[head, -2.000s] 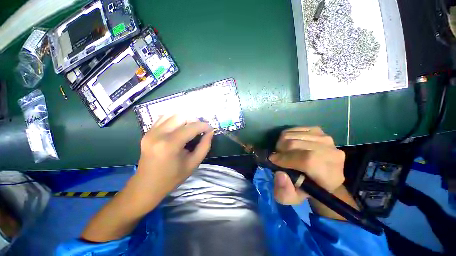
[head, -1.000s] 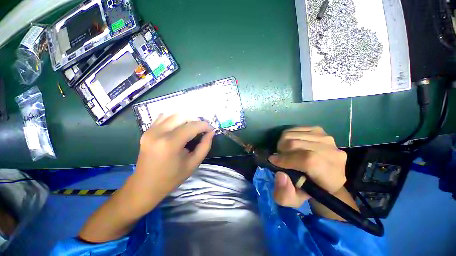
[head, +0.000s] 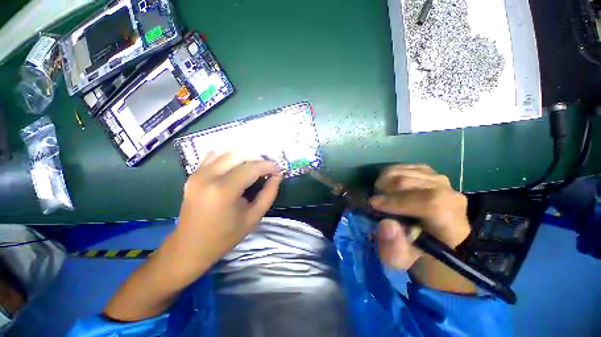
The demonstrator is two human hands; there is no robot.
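An open phone assembly (head: 250,135) lies on the green bench in front of me, its face glaring white, with a green spot at its right end. My left hand (head: 227,191) rests over its lower edge, thumb and forefinger pinched near the green spot. A small part in the fingertips is too small to make out. My right hand (head: 422,210) holds a black soldering iron (head: 455,255). Its thin metal tip points at the phone's lower right corner, a little away from my left fingertips.
More open phone assemblies (head: 148,108) lie stacked at the upper left, beside clear plastic bags (head: 49,164). A white shallow box (head: 455,115) with grey granules stands at the upper right. Black cables (head: 558,141) hang at the right, above a black phone tray (head: 527,204).
My right hand has moved slightly right with the iron, and the tip has drawn back from my left fingertips. My left hand and the phone have stayed in place.
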